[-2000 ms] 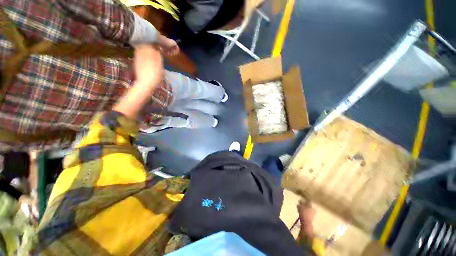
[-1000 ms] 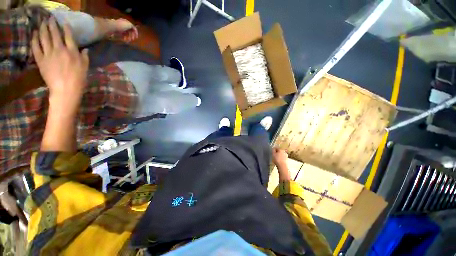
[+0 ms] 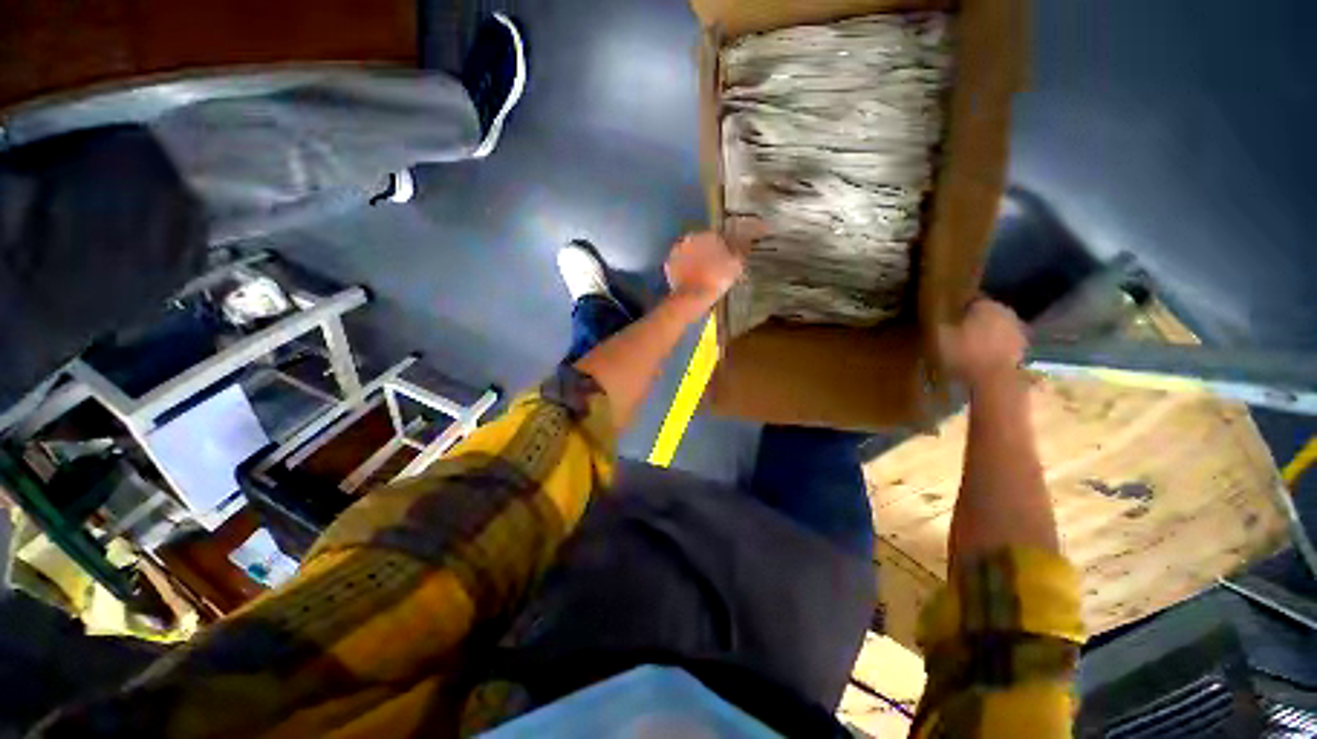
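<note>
An open brown carton (image 3: 823,378) is at the upper middle, close in front of me, its flaps folded outward. It is filled with tight rows of off-white packed pieces (image 3: 831,166). My left hand (image 3: 705,266) grips the carton's left side near the close corner; some fingers are hidden at the rim. My right hand (image 3: 985,344) grips the right side near the close corner. The carton's far end is cut off by the top edge. Whether its bottom touches the floor is hidden.
The trolley's pale plywood deck (image 3: 1112,484) is at the right, with its metal bar (image 3: 1184,378) across it. A closed carton lies partly hidden below the deck. Metal-framed stools (image 3: 340,347) stand at the left. A seated person's leg (image 3: 318,137) is at the upper left. A yellow line (image 3: 685,397) crosses the floor.
Both my hands have moved onto the open carton, the left from the person at the left, the right from beside the closed carton. The open carton now appears larger and closer.
</note>
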